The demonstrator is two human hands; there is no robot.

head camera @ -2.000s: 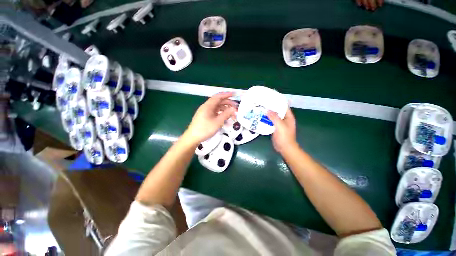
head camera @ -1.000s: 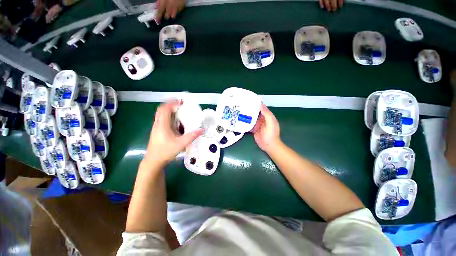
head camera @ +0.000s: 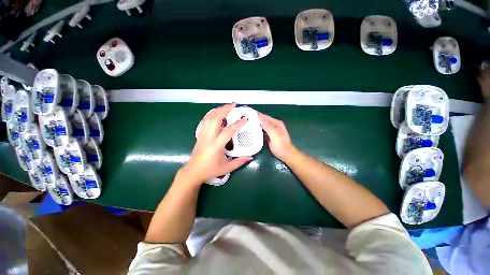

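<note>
A white front cover [head camera: 245, 137] with a dotted grille faces up in front of me. My left hand [head camera: 212, 144] lies over its left side, fingers on its top and thumb at its lower edge. My right hand [head camera: 276, 137] is at its right edge with the fingers behind it. The housing with the blue part is not visible under the cover. More white covers [head camera: 217, 180] lie partly hidden under my left hand, on the green surface.
A tiered pile of housings [head camera: 55, 129] stands at the left, a smaller column [head camera: 422, 167] at the right. Across the white strip [head camera: 247, 96] lie several open housings [head camera: 314, 30] and one cover [head camera: 115, 57]. A cardboard box [head camera: 80, 231] is lower left; another person's arm [head camera: 478, 145] is at the right edge.
My left hand has brought a cover over to my right hand, where the open housing was; its board no longer shows. The far housings have shifted left in view. The other person's hands at the top are gone.
</note>
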